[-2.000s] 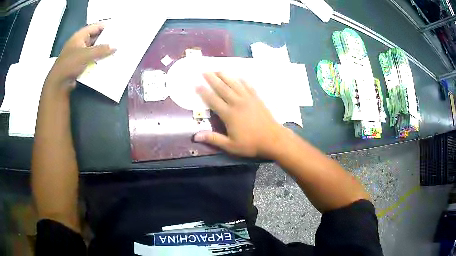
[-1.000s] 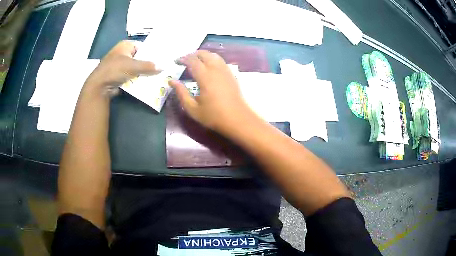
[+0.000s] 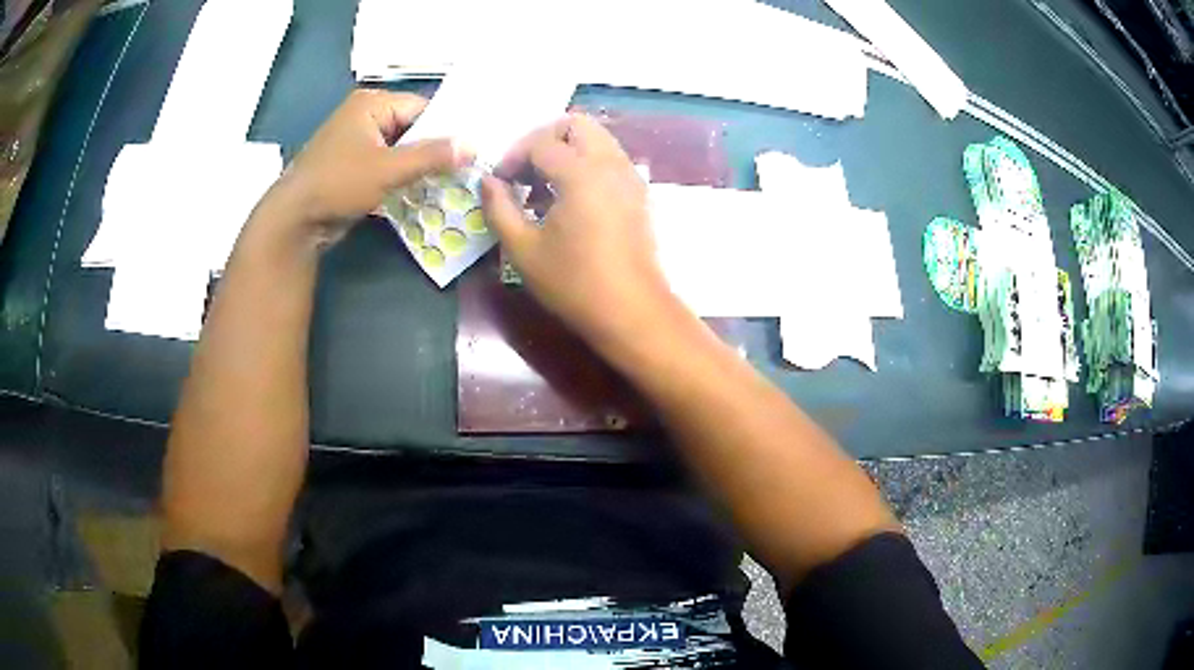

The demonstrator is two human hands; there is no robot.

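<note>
A long white card strip [image 3: 504,111] slants down from the back; its lower end is curled up and shows a printed underside with yellow circles. My left hand [image 3: 360,164] grips this end between thumb and fingers. My right hand [image 3: 583,216] has thumb and fingertips close together at the strip's edge; whether they pinch something is too small to tell. A die-cut card blank [image 3: 786,255], white side up, lies on the maroon board [image 3: 530,380] and extends to its right. Its left end is hidden by my right hand.
White card blanks [image 3: 183,216] lie at left. Stacked white strips [image 3: 629,52] lie across the back, another strip [image 3: 904,52] at back right. Green printed card stacks [image 3: 1021,282] stand at right on the dark green table [image 3: 373,380]. Speckled floor shows below right.
My right hand has moved from the card blank on the board to the strip's end. The strip's end is now turned up, showing more yellow circles. The view has shifted.
</note>
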